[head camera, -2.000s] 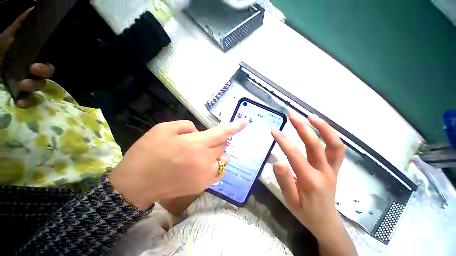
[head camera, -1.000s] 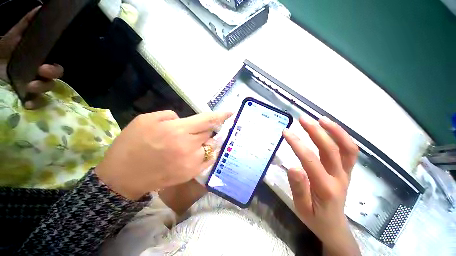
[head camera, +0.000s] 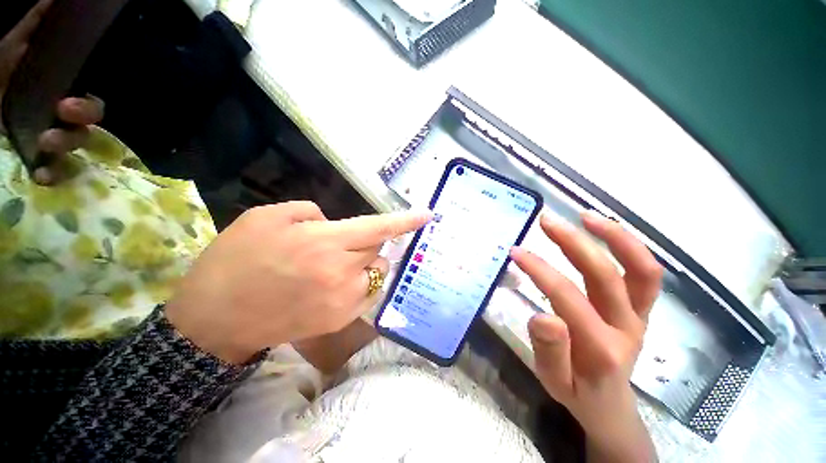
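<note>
A black-edged smartphone (head camera: 462, 262) with a lit list on its screen is tilted over the bench. My left hand (head camera: 333, 351) holds it from below and behind; most of this hand is hidden, with part of the wrist showing. My right hand (head camera: 593, 316) is bare, palm up, fingers apart and curved, its index fingertip at the phone's right edge. Another person's hand (head camera: 281, 271), with a gold ring and a checked sleeve, points at the upper left of the screen.
A long shallow metal chassis (head camera: 675, 362) lies behind the phone. A second chassis (head camera: 444, 32) stands farther up the white bench (head camera: 580, 118). A green surface (head camera: 688, 99) is beyond. At left, a hand holds a dark phone (head camera: 54, 63) above yellow-patterned cloth (head camera: 100, 244). Clear film (head camera: 788, 362) lies at right.
The pointing finger first drew back off the screen and is now at its upper left edge. The screen shows a different list than at first. The phone and my right hand have shifted slightly right.
</note>
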